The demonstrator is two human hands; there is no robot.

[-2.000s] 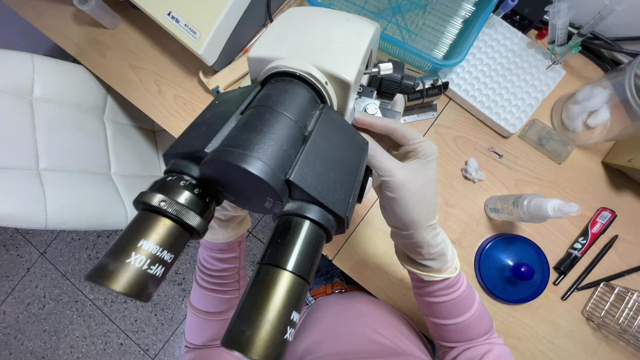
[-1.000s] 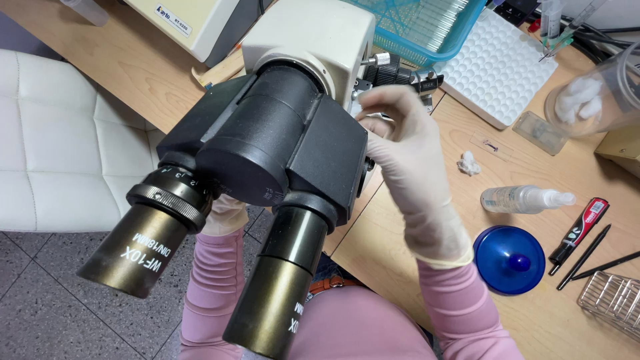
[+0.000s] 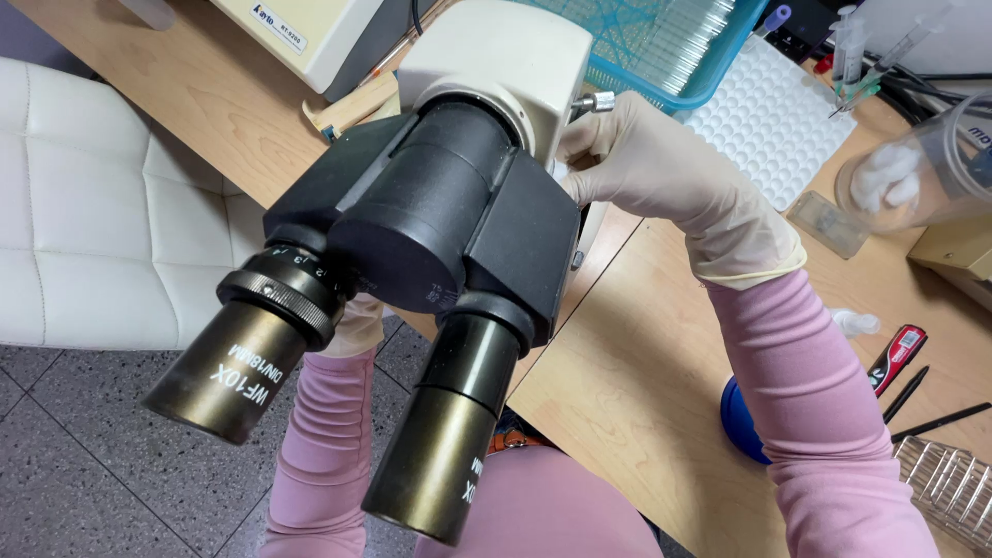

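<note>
A binocular microscope with a cream body, a black head and two brass-coloured eyepieces fills the middle of the view. My right hand, in a pale latex glove, reaches behind the right side of the head, beside a small metal knob. Its fingertips are partly hidden, so I cannot tell what they touch. My left hand, gloved too, is below the microscope head, mostly hidden by the left eyepiece; only the wrist part shows. The microscope's stage is hidden behind the head and my right hand.
A blue basket of glass slides or tubes and a white well tray stand behind. At right are syringes, a tub of cotton, a blue lid, a red-labelled marker and a wire rack. A white chair is left.
My right hand has moved further behind the microscope head, its wrist now bent and the forearm raised over the table. It covers the stage controls seen earlier and the forearm partly hides the bottle and the blue lid.
</note>
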